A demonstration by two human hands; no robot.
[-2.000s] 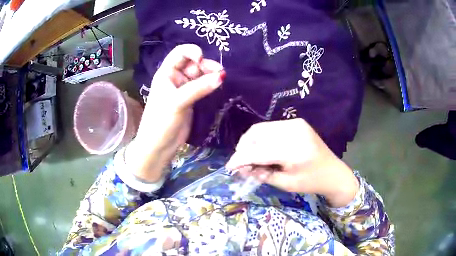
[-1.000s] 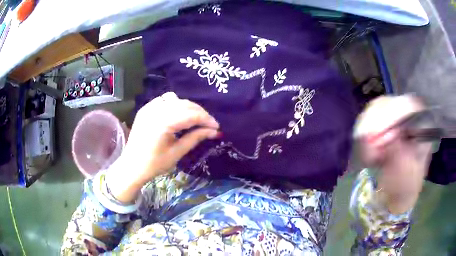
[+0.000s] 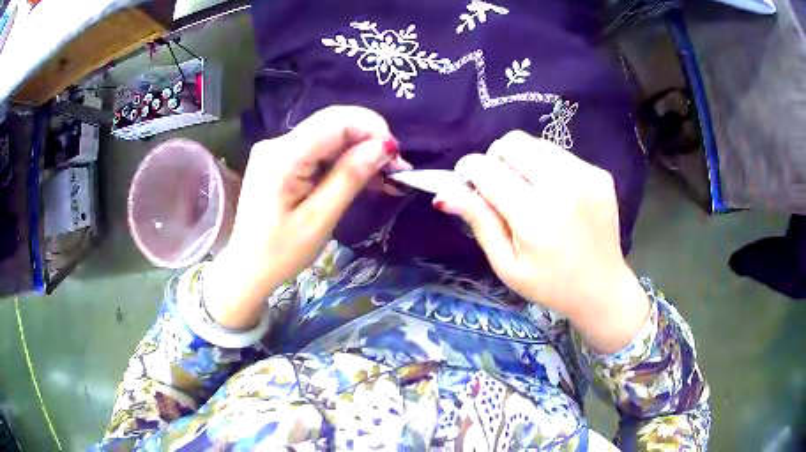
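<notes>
The dark purple garment piece [image 3: 424, 115] with white embroidery lies over my lap. My left hand [image 3: 309, 177] pinches a bit of something dark between thumb and finger, apparently the cloth's edge; the fingers hide it. My right hand [image 3: 557, 221] holds the small scissors [image 3: 424, 180], their silver blades pointing left and touching or almost touching my left fingertips. Whether the blades are parted cannot be told. No needle or thread can be made out.
A translucent pink tub [image 3: 177, 203] stands on the floor at left. A pale box of spools [image 3: 163, 101] is behind it. Blue-edged furniture [image 3: 707, 132] stands at right, with a dark cloth-like thing [image 3: 773, 262] near the right rim.
My right hand has come back from the far right to my left fingertips, where the scissors' blades now show clearly. The view has shifted, showing less of the white-covered table.
</notes>
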